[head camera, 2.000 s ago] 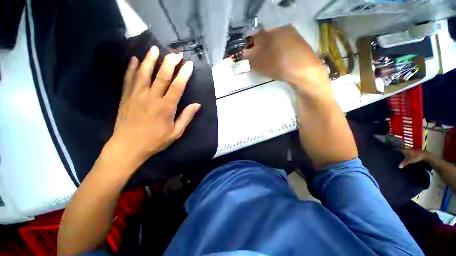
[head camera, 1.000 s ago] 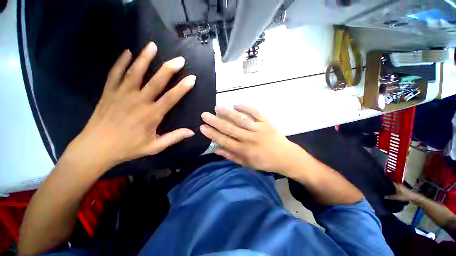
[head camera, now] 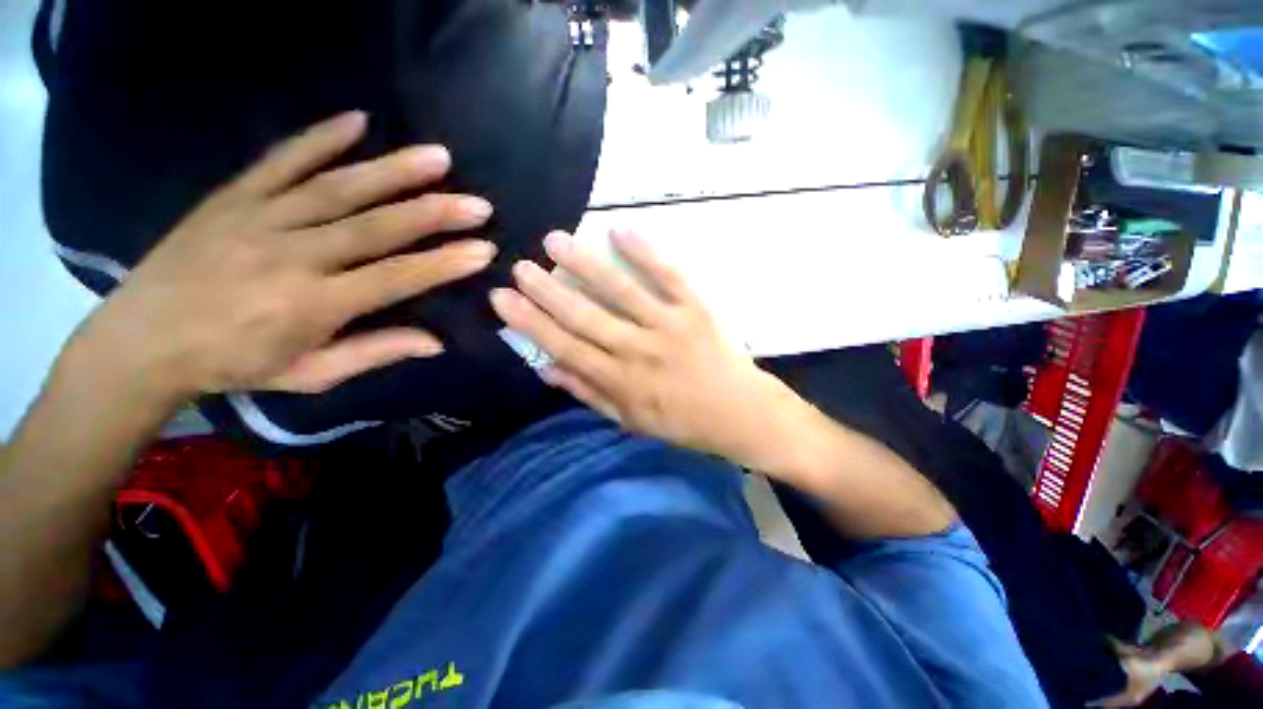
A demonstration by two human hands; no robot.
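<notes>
A large black garment panel (head camera: 471,83) covers the left of the table and runs under the machine's presser foot (head camera: 585,25) at the top edge. A thin grey-white line (head camera: 298,427) curves along its lower left edge. My left hand (head camera: 277,263) lies flat on the panel with fingers spread. My right hand (head camera: 651,346) rests palm down at the panel's right edge by the table front, fingers slightly apart. Neither hand grips anything that I can see. The sewing machine head (head camera: 748,28) is mostly cut off by the top edge.
Gold-yellow shears (head camera: 986,153) lie right of the machine. An open brown box (head camera: 1049,222) with small metal parts stands beyond them. Red crates (head camera: 1087,416) stand below the table on both sides. Another person's hand (head camera: 1163,662) shows at the lower right.
My right hand has come from beside the needle area to the panel's front right edge. The panel's left edge with its pale line has swung round, and my left hand has turned with it.
</notes>
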